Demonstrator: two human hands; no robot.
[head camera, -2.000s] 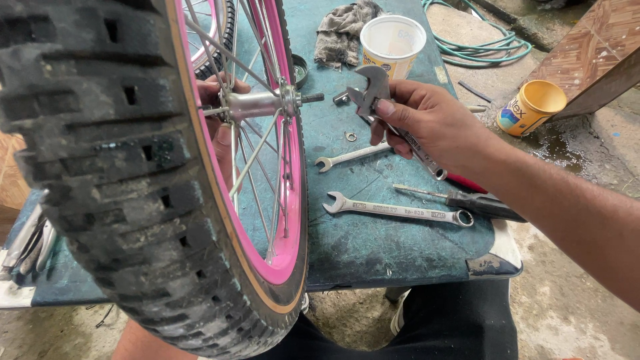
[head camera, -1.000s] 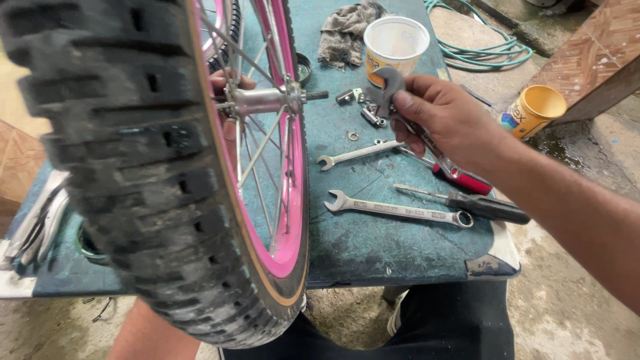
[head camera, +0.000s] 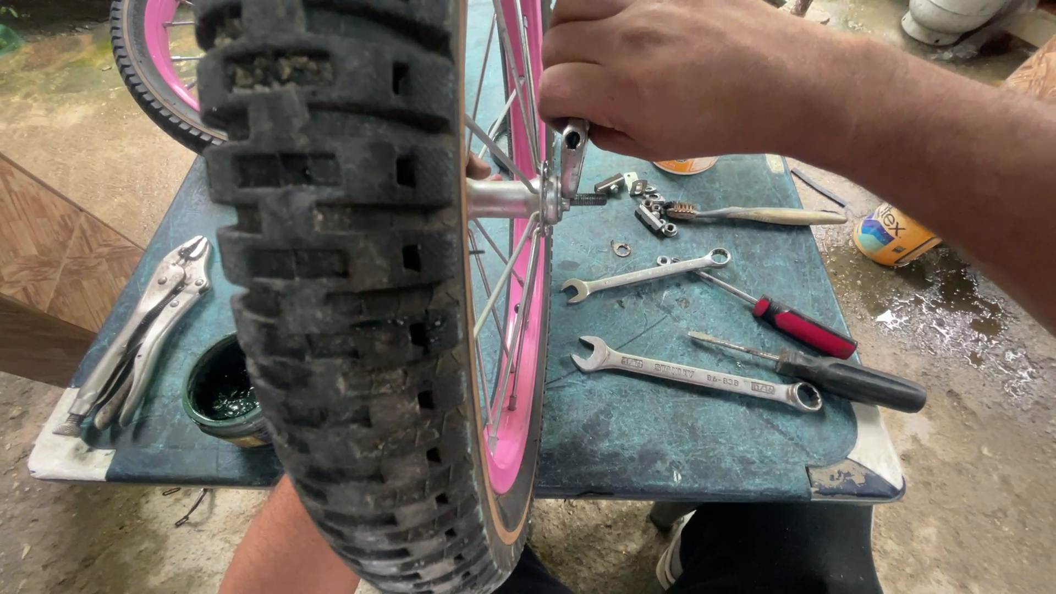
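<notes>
A bicycle wheel with a black knobby tire (head camera: 346, 313) and a pink rim (head camera: 513, 437) stands upright before me. My right hand (head camera: 635, 74) grips an adjustable wrench (head camera: 572, 157), whose lower end is at the right side of the metal hub (head camera: 505, 199). A threaded axle (head camera: 588, 200) sticks out to the right beside it. The wrench's jaws are hidden. My left hand (head camera: 478, 167) is mostly hidden behind the wheel; only bits of fingers show near the hub's left part, and what it holds cannot be made out. My left forearm passes below the tire.
Right of the wheel lie two combination wrenches (head camera: 701, 378), two screwdrivers (head camera: 858, 381), a brush (head camera: 767, 215), a washer (head camera: 620, 248) and small metal parts (head camera: 652, 219). On the left are locking pliers (head camera: 140, 338) and an open jar of dark grease (head camera: 227, 396). Another pink-rimmed wheel (head camera: 153, 74) stands behind.
My right hand has moved left with the adjustable wrench, from above the tools to the hub's right side. The view has shifted, bringing the locking pliers fully into sight.
</notes>
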